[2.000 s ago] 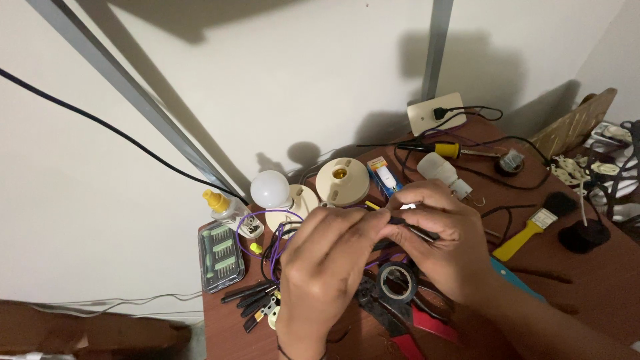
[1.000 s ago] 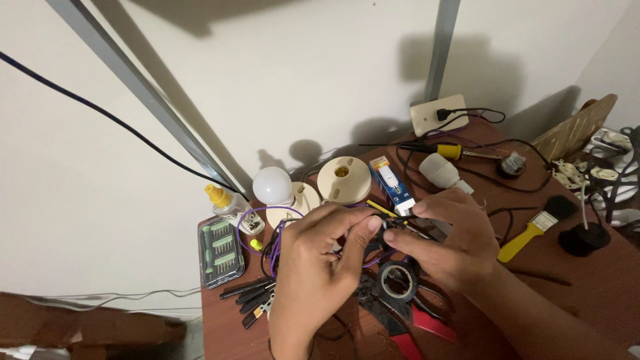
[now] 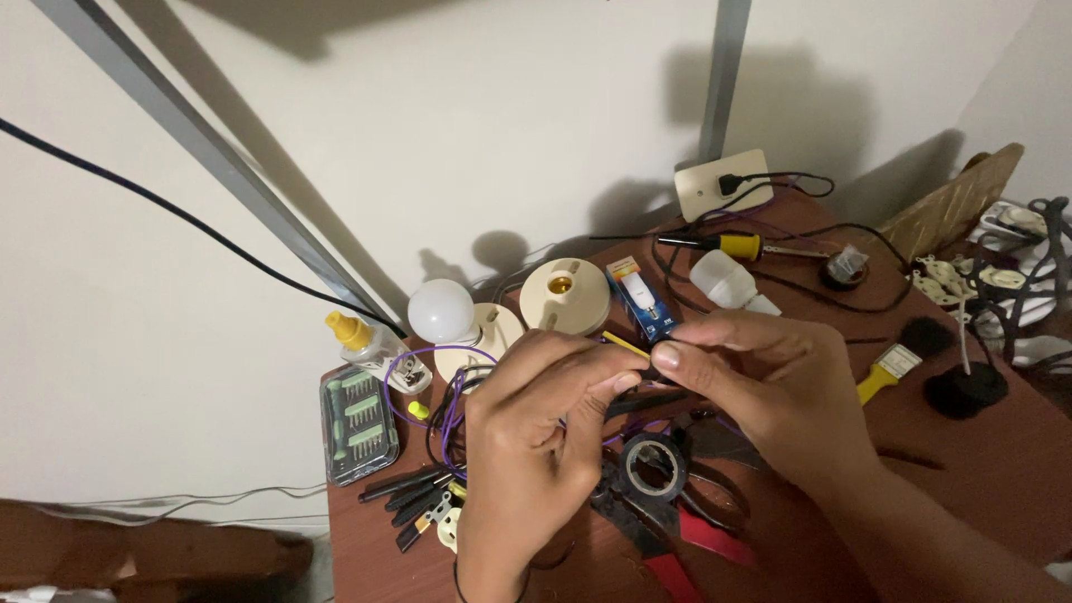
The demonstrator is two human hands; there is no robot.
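Note:
My left hand [image 3: 544, 419] and my right hand [image 3: 770, 385] meet at the fingertips above the table, pinching a small dark piece [image 3: 649, 368] that the fingers mostly cover; what it is cannot be told. Directly behind the fingertips lies a thin yellow stick-like thing [image 3: 624, 343], and a boxed bulb [image 3: 641, 297] stands past it. Below the hands is a roll of black electrical tape [image 3: 652, 466], beside red-handled pliers [image 3: 716, 536]. A round cream lamp holder [image 3: 565, 297] and a white bulb [image 3: 441, 310] on another holder sit behind my left hand.
A screwdriver-bit case [image 3: 360, 425], a yellow-capped bottle [image 3: 377, 356] and purple wire [image 3: 389, 381] are at left. At right are a soldering iron [image 3: 737, 245], a white bulb [image 3: 722, 278], a yellow brush [image 3: 889, 373] and black cords. A wall socket plate [image 3: 724, 184] holds a plug.
My fingers have shifted around the small dark piece and now hide more of it. The fingertips of both hands have drawn closer together since one second ago.

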